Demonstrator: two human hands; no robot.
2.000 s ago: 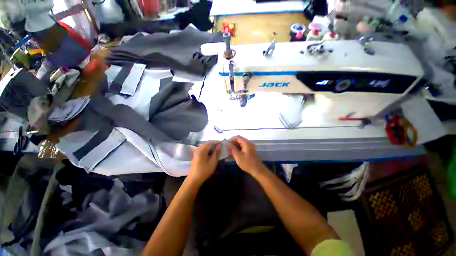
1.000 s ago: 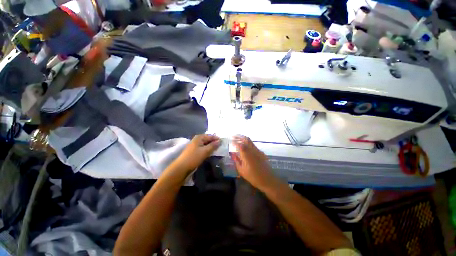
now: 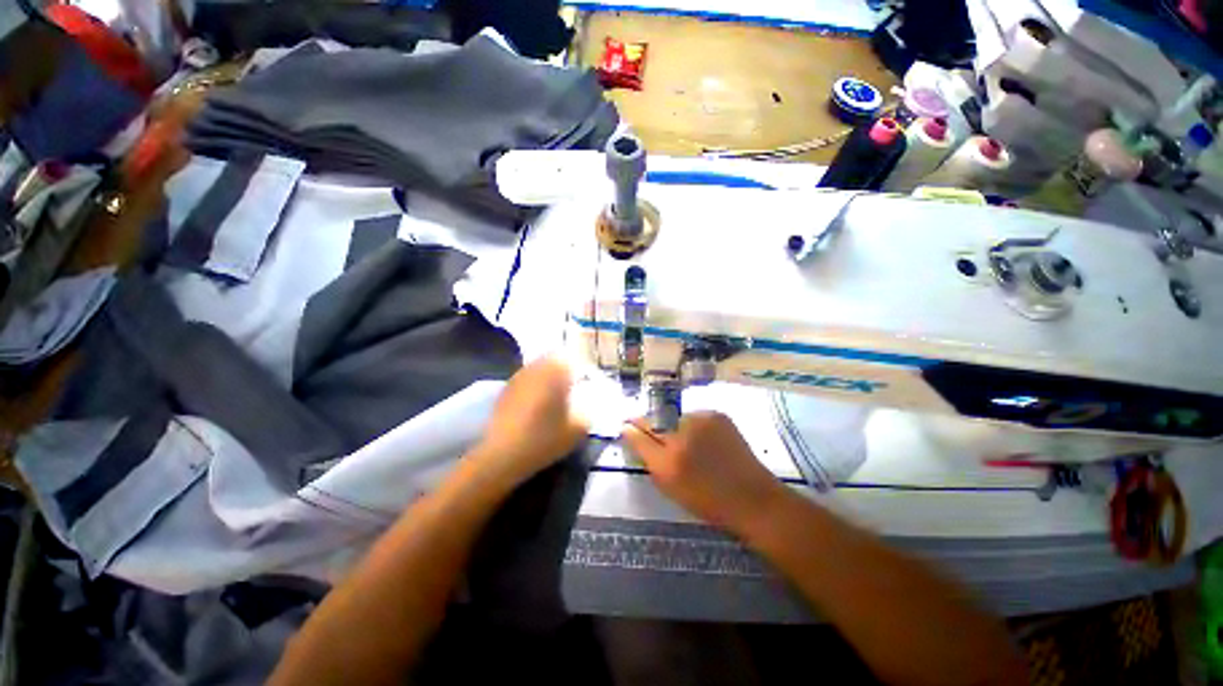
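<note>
The garment panel (image 3: 402, 462), dark grey with a pale underside, lies on the table left of the needle and runs to my hands. My left hand (image 3: 537, 413) is blurred, its fingers closed on the panel's edge just left of the presser foot. My right hand (image 3: 691, 453) is at the front right of the presser foot (image 3: 661, 402), fingertips pinched by the panel's edge. The fingertips and the cloth under the needle are partly lost in glare. Pocket pieces (image 3: 134, 489), pale with a dark grey band, lie on the panel's left part.
The white machine head (image 3: 832, 295) spans the right. A stack of grey panels (image 3: 416, 107) lies behind left. Thread cones (image 3: 925, 148) stand behind the head. Red-orange scissor loops (image 3: 1148, 512) and a thin red stick (image 3: 1019, 464) lie at right. A ruler strip (image 3: 671, 552) runs along the front edge.
My hands have moved from the table's front edge forward to the presser foot, bringing the panel's edge with them. The view has moved closer to the machine.
</note>
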